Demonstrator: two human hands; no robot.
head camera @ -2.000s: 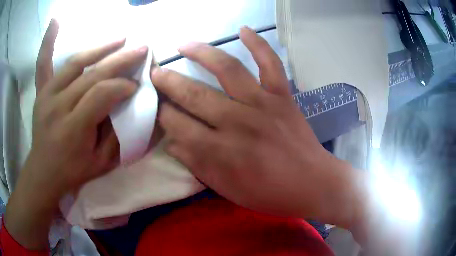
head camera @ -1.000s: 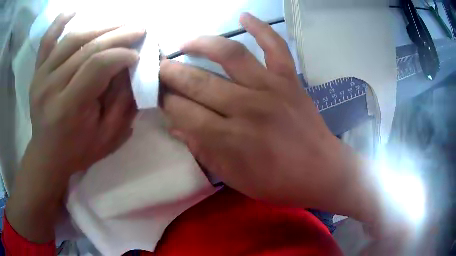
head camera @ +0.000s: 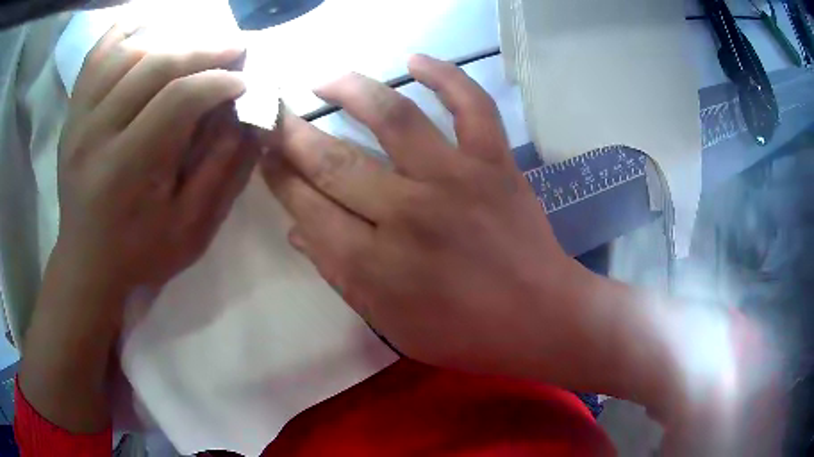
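A large cream fabric panel [head camera: 245, 312] lies under both hands and hangs down toward the lap. A small white fabric piece [head camera: 259, 105] shows between the fingertips, washed out by the lamp glare. My left hand [head camera: 147, 161] pinches the work at its left side, thumb and index finger near the white piece. My right hand [head camera: 419, 214] lies on the right side, its index fingertip at the fabric edge and other fingers spread on the white machine bed [head camera: 437, 85]. Part of the dark machine head [head camera: 272, 9] shows at the top. The needle is not visible.
A stack of cream cut pieces [head camera: 607, 80] lies at right over the grey ruler edge [head camera: 589, 183]. Black-handled scissors [head camera: 741, 71] and a thin greenish tool [head camera: 781, 34] lie at far right. More cream cloth [head camera: 27, 178] is at the left edge.
The white piece between the fingers has moved up toward the machine head, and less of it shows. More of the cream panel lies exposed below the hands. Both hands keep their hold.
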